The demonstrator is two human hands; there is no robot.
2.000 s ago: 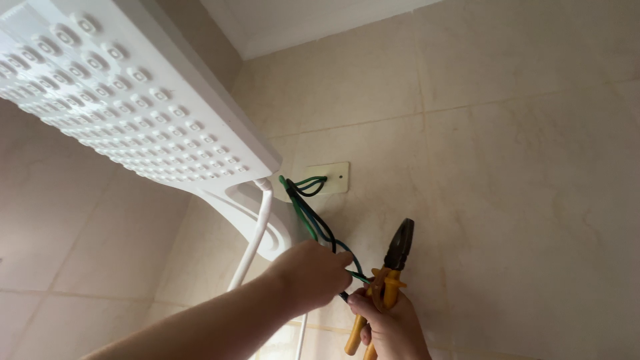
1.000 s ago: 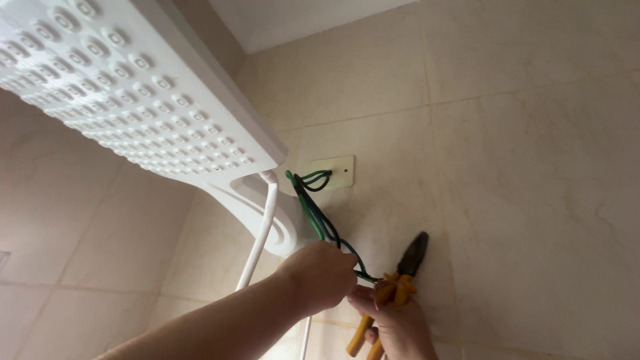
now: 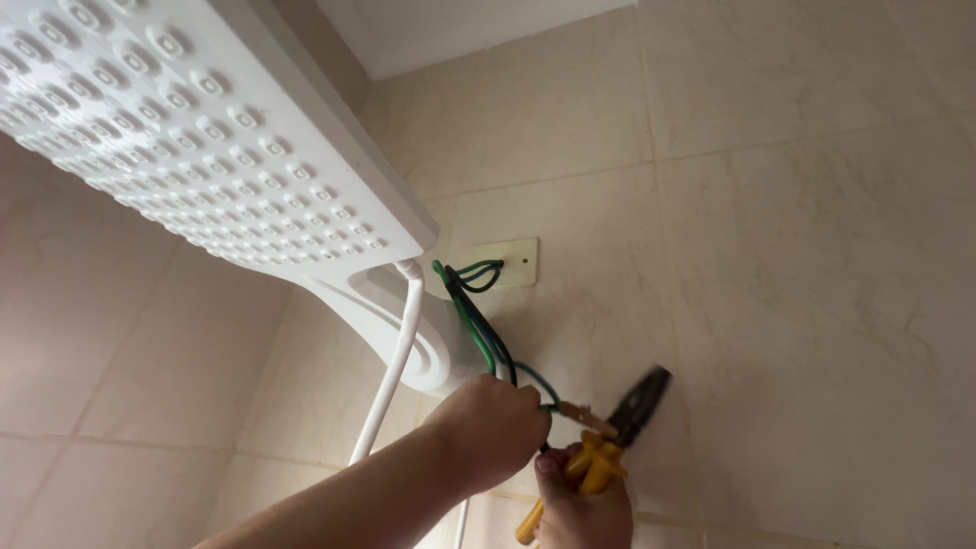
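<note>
Green and black insulated wires (image 3: pixel 479 324) come out of a cream wall plate (image 3: pixel 524 263) and run down to my left hand (image 3: pixel 496 435), which is closed around them. A thin dark green wire (image 3: pixel 540 375) loops out to the right of that hand. My right hand (image 3: pixel 587 503) holds combination pliers (image 3: pixel 602 457) by their yellow handles, the dark jaws pointing up and right. Between the hands a small brownish strip (image 3: pixel 587 418) reaches toward the pliers; blur hides what it is. Whether the fingertips of my right hand also touch a wire, I cannot tell.
A large white electric shower head (image 3: pixel 252 152) fills the upper left, its curved arm (image 3: pixel 427 358) reaching the wall beside the wires. A white hose (image 3: pixel 393 374) hangs from it, left of my hands. Beige wall tiles (image 3: pixel 801 305) stand behind, below a white ceiling (image 3: pixel 473 23).
The pliers in my right hand have swung, their jaws tilting further to the right. The brownish strip now shows between my hands. My left hand stays closed on the wires.
</note>
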